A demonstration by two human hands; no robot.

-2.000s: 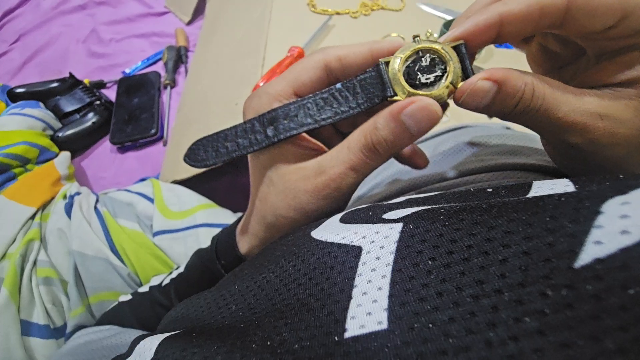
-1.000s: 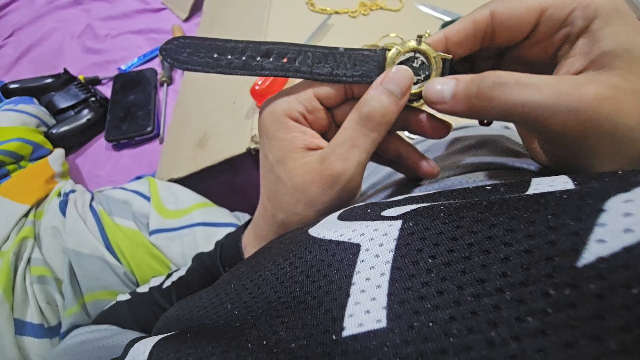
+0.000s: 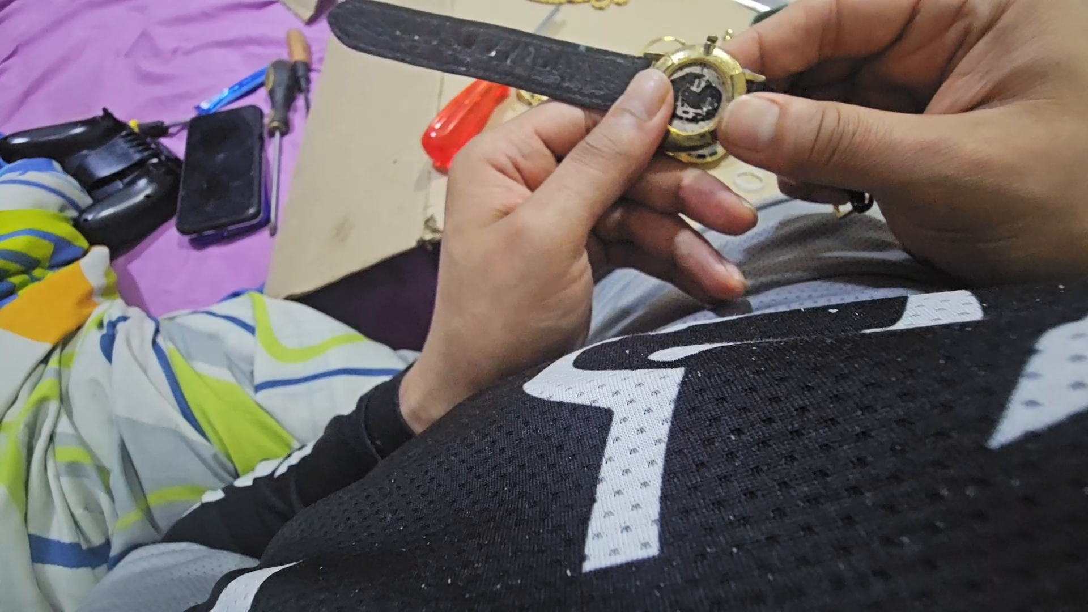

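A gold-coloured wristwatch case with a dark, worn-looking inside is held up between my two hands. From its left side a black leather strap sticks out to the upper left. My left hand pinches the case and the strap's end, thumb on top, with the other fingers curled beneath. The thumb of my right hand presses on the case's right edge, its index finger behind near the lug. A dark strap part with a buckle shows below my right hand; most of it is hidden.
On the cardboard sheet lie a red plastic handle, a small ring and a gold chain. On the purple cloth at left are a phone, a game controller, a screwdriver and a blue tool.
The free strap has swung upward from pointing down-left to pointing up-left. My left thumb has moved from the case's lower edge to its left side.
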